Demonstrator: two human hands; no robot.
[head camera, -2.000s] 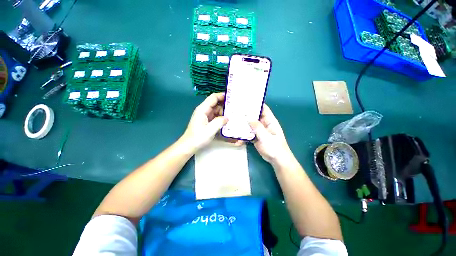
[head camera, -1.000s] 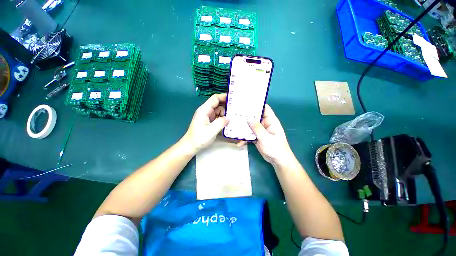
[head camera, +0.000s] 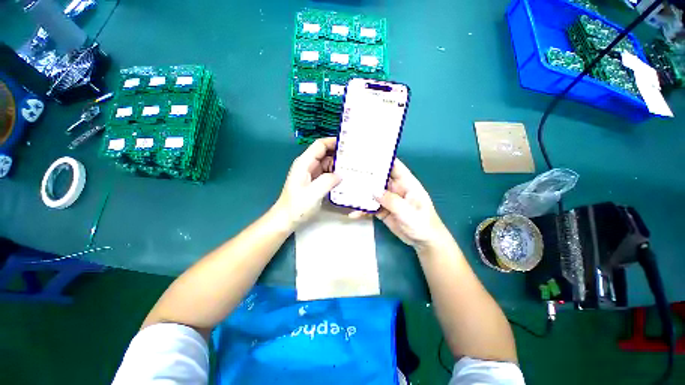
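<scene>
A smartphone (head camera: 369, 143) with a bright screen is held upright in both hands at the middle of the view. My left hand (head camera: 309, 180) grips its lower left side, thumb at the screen's edge. My right hand (head camera: 406, 204) holds its lower right side, thumb over the bottom of the screen. The screen text is too blurred to read. The pale tan backing board (head camera: 336, 259) lies on the mat below the hands, its top end hidden by them. The phone partly covers the centre stack of PCB panels (head camera: 339, 56).
Another PCB stack (head camera: 150, 111) stands left, near a tape roll (head camera: 63, 183) and small tools (head camera: 84, 118). At right are a blue bin (head camera: 529, 56) of boards, a tan card (head camera: 505, 147), a plastic bag (head camera: 539, 192), a tip cleaner tin (head camera: 516, 243) and a black soldering station (head camera: 601, 252).
The phone has shifted very slightly left and up. My right thumb has moved a little lower on the screen. Both hands still hold the phone.
</scene>
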